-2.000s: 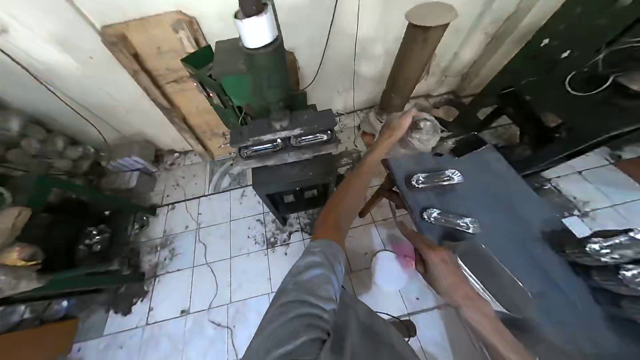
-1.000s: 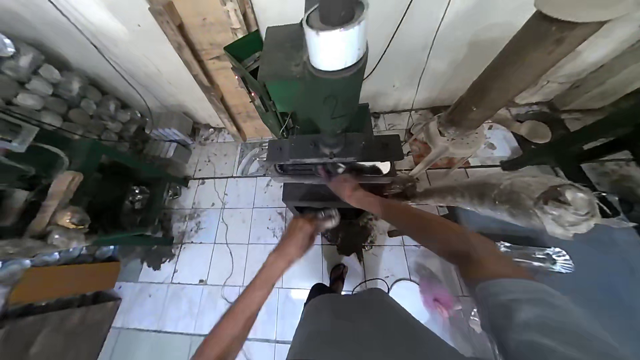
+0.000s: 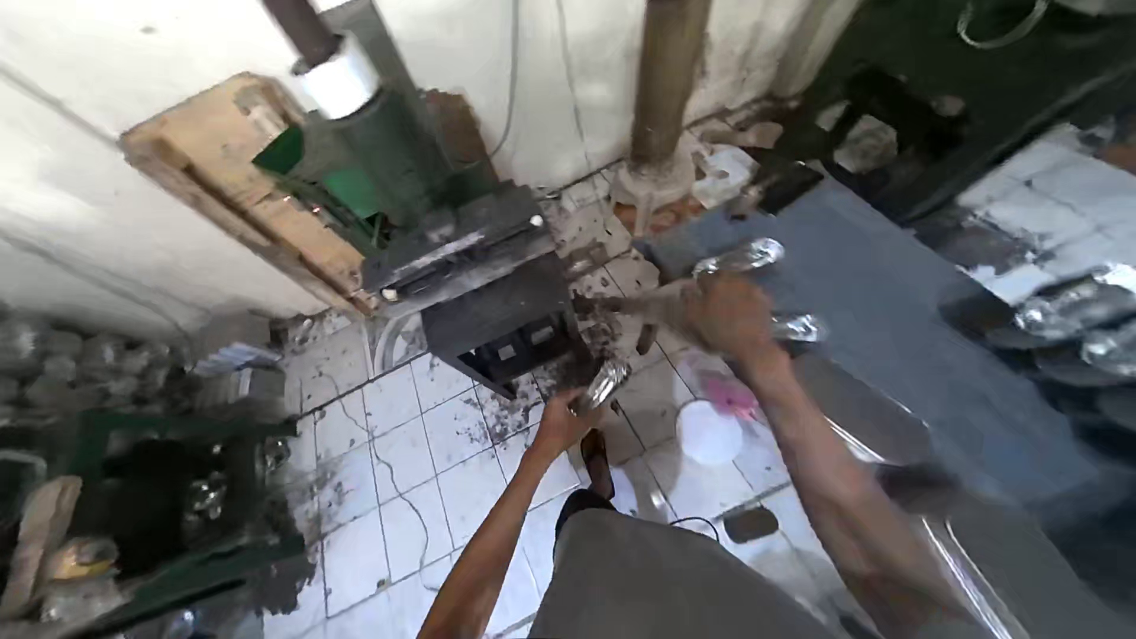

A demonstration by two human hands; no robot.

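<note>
My left hand is closed on a shiny metal piece with a ribbed look, held in front of a dark metal stand below the green press. At the near edge of the grey tabletop is my right hand, blurred by motion. One shiny ribbed piece lies just beyond it, and another shiny piece shows at its right side. Whether the right hand grips anything cannot be made out. The press's slotted lower block sits above the stand.
A thick brown post rises behind the table. At the lower left is a dark green machine frame, with stacked rounded objects beyond. More shiny pieces are at the right edge. A white round object sits on the tiled floor.
My right hand has moved away from the press to the grey table on the right. My left hand is still near the front of the press, holding a shiny piece. The view has turned and shifted.
</note>
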